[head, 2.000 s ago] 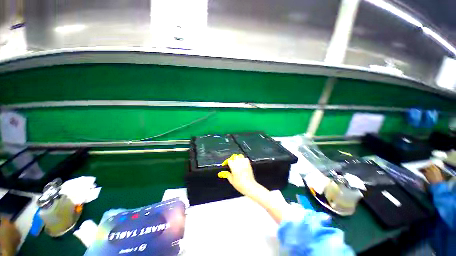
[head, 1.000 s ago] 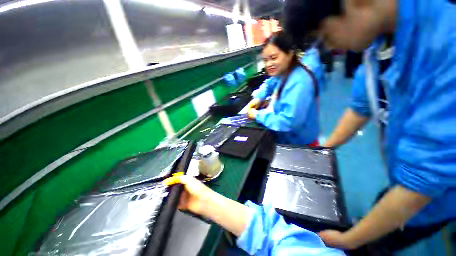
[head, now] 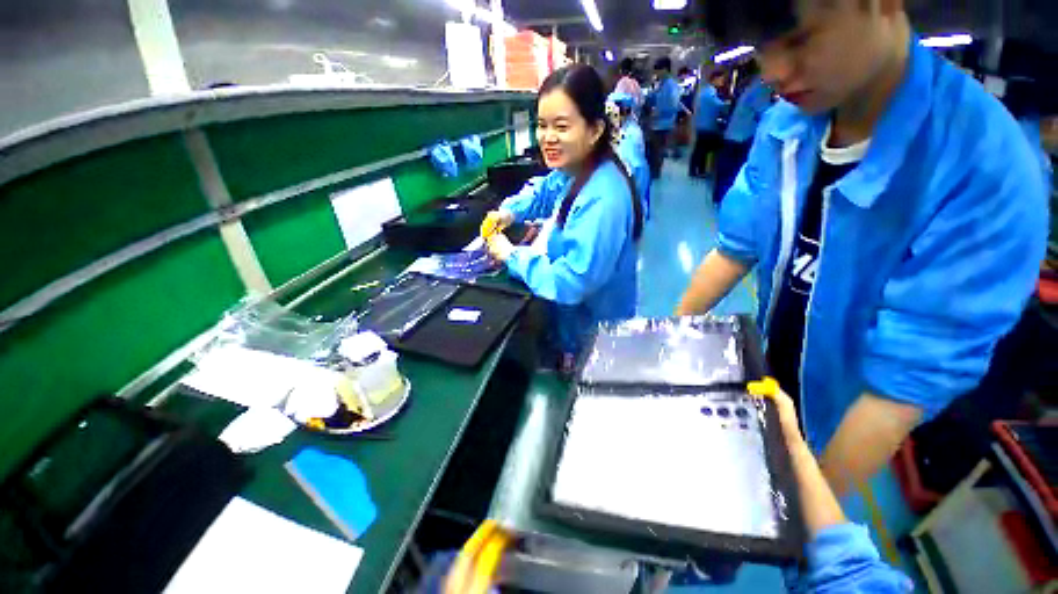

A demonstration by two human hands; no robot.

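Note:
A black tray (head: 673, 536) with two bagged tablets (head: 667, 458) under shiny clear wrap is held level beyond the bench's edge. My right hand (head: 801, 447), with yellow finger cots, grips its right rim. My left hand (head: 482, 557), also with yellow cots, is cut off by the bottom edge near the tray's lower left. Whether it holds anything is unclear. A grey glossy thing (head: 574, 566) shows below the tray. A person in a blue smock (head: 951, 232) stands behind the tray, hands partly hidden by it.
On the green bench are a black tray stack (head: 174, 499), a white pad (head: 273, 551), a blue piece (head: 333, 487), a bottle (head: 374, 383) in a dish, clear plastic (head: 273, 331) and a labelled black tray (head: 458, 337). Another worker (head: 586, 250) sits farther along. Red-edged trays (head: 922, 470) stand at right.
The view has turned right. My right hand has let go of the tray at the bench and now holds the rim of the tray by the standing person. My left hand has come into view.

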